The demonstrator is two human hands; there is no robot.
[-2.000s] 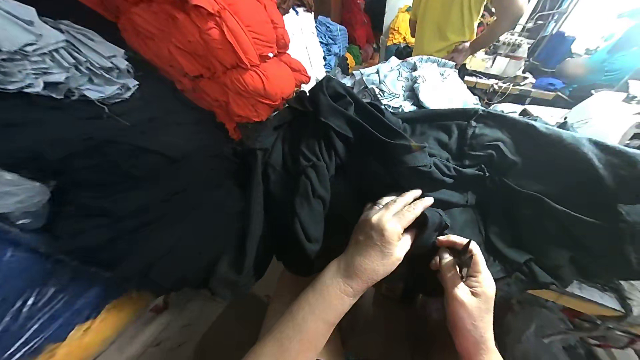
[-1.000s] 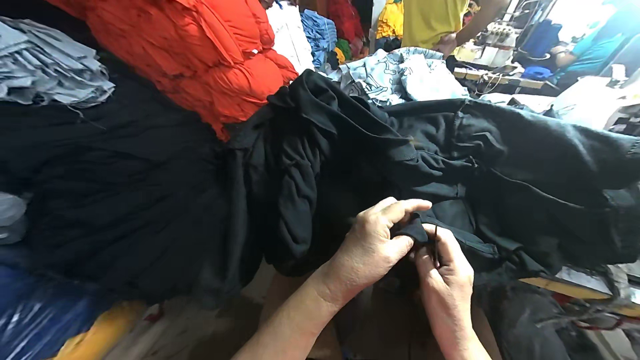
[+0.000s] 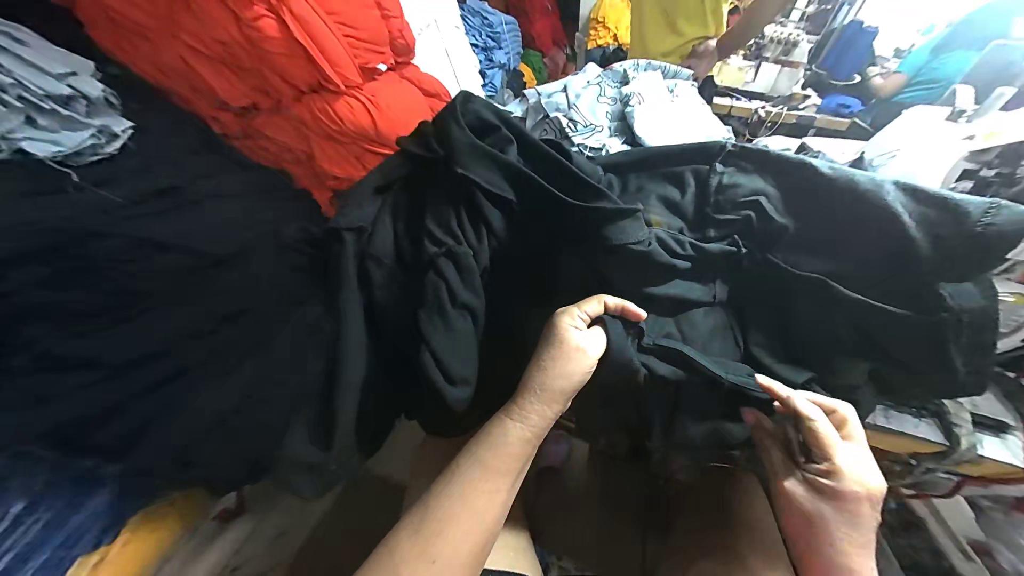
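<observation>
A black fabric garment [image 3: 688,264] with seams lies spread before me, and its folds hang over my lap. Near its lower middle, my left hand [image 3: 572,344] pinches a fold between thumb and curled fingers. To the right, my right hand [image 3: 824,456] has its index fingertip and thumb at the garment's lower edge. Something thin and dark sits within the right hand's fingers, too blurred to name. Between the two hands a narrow strip or seam edge runs slanting down to the right.
Bundled red fabric [image 3: 304,88] rises behind at the left, with grey folded pieces [image 3: 56,96] beside it. Printed light-blue fabric [image 3: 616,104] lies beyond the garment. A person in a yellow top [image 3: 672,32] stands behind; another in teal [image 3: 952,64] is at the right, near sewing machines.
My right hand has moved away from the left hand, to the right along the garment's edge. The left hand still grips the fabric, and the strip between them now shows.
</observation>
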